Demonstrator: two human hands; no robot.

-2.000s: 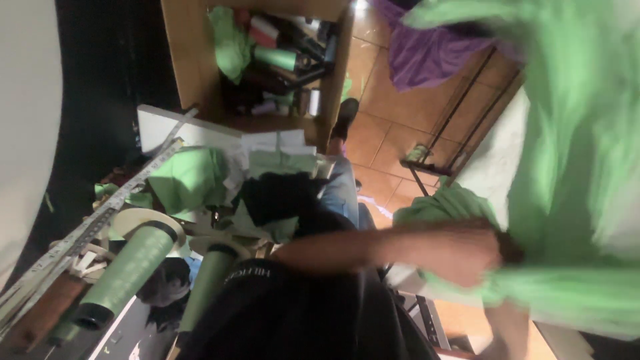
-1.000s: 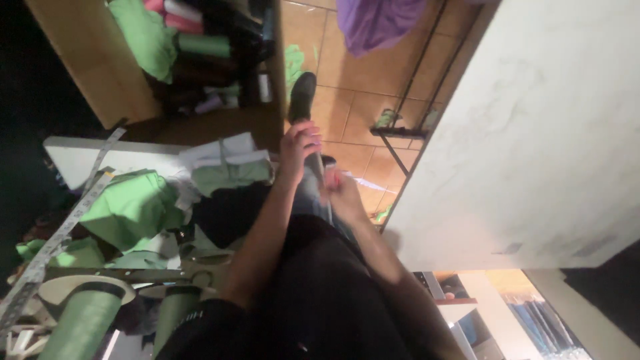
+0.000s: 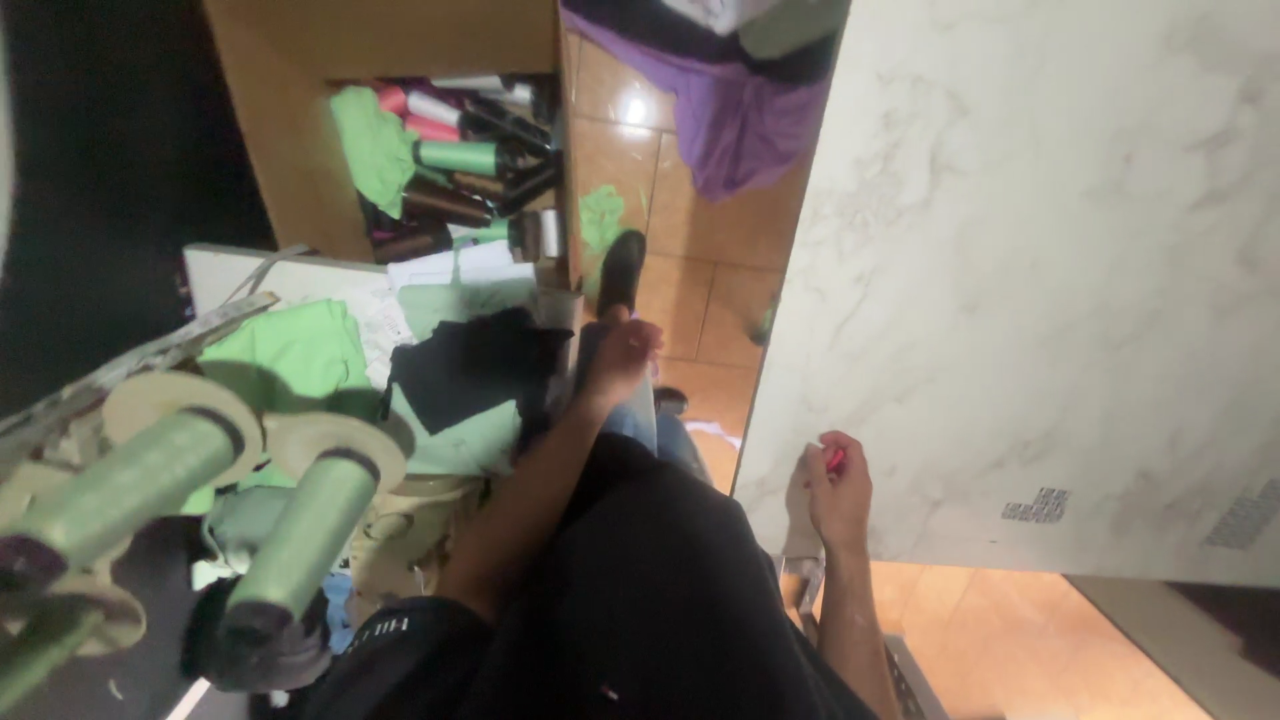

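My right hand (image 3: 840,485) is over the near left corner of a marbled white tabletop (image 3: 980,250), its fingers closed around a small red object (image 3: 834,459) too small to name. My left hand (image 3: 625,360) is above my lap, fingers curled; whether it holds anything cannot be told. Left of it lie a folded black cloth (image 3: 475,365) and pale green cloth pieces (image 3: 455,435) on a white surface. A brighter green cloth (image 3: 290,350) lies farther left. Green thread cones (image 3: 310,530) stand at the lower left, near my left sleeve.
An open cardboard box (image 3: 400,40) at the upper left holds several thread spools and a green cloth (image 3: 370,145). Purple fabric (image 3: 740,125) hangs beside the table's far left edge. A green scrap (image 3: 600,215) lies on the tiled floor near my shoe (image 3: 622,262).
Two seconds ago green fabric was at my hands over the table; it is out of view. Since one second ago, my right hand has moved right, from beside my left hand to over the tabletop.
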